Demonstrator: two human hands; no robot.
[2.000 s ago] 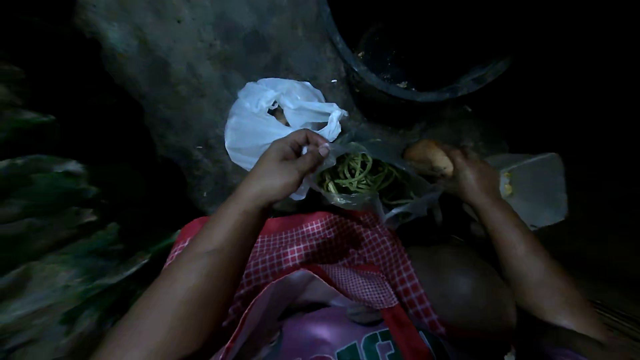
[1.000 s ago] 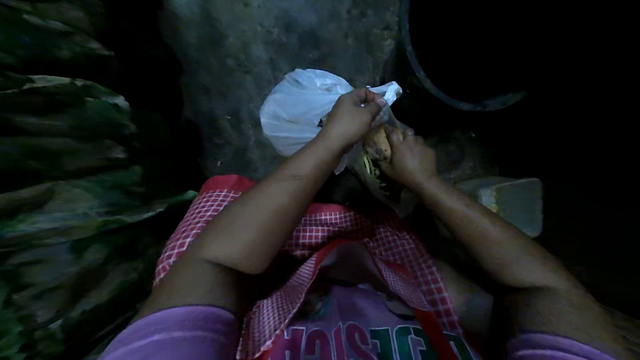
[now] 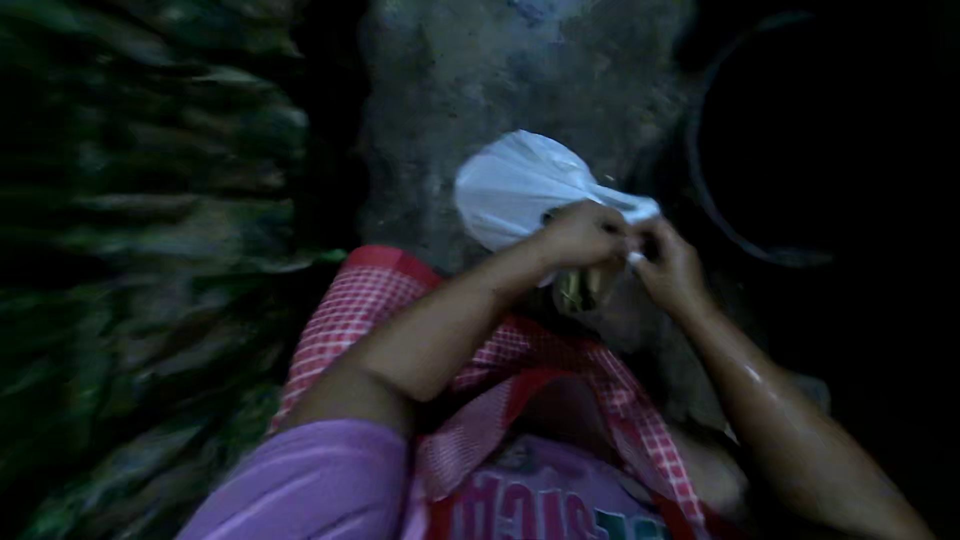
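Observation:
My left hand [image 3: 589,234] and my right hand [image 3: 664,259] meet fingertip to fingertip, both pinching the gathered top of a clear plastic bag [image 3: 616,279]. Green stringy vegetables [image 3: 574,291] show through the bag, below my left hand, with a brownish piece beside them. A white plastic bag [image 3: 517,187] lies on the ground just beyond my left hand, its twisted handles [image 3: 630,204] reaching to just above my fingers. Blur and dim light hide exactly how the fingers grip.
A large dark round tub [image 3: 701,150] stands at the right, mostly in shadow. Leafy greens or leaves [image 3: 172,262] fill the left side. Partly behind my right forearm is a pale container [image 3: 814,390]. The concrete ground [image 3: 450,90] runs between.
My right hand, earlier holding the brownish piece beside and then at the clear bag, has come up to my left hand and now pinches the bag's top. The view has shifted.

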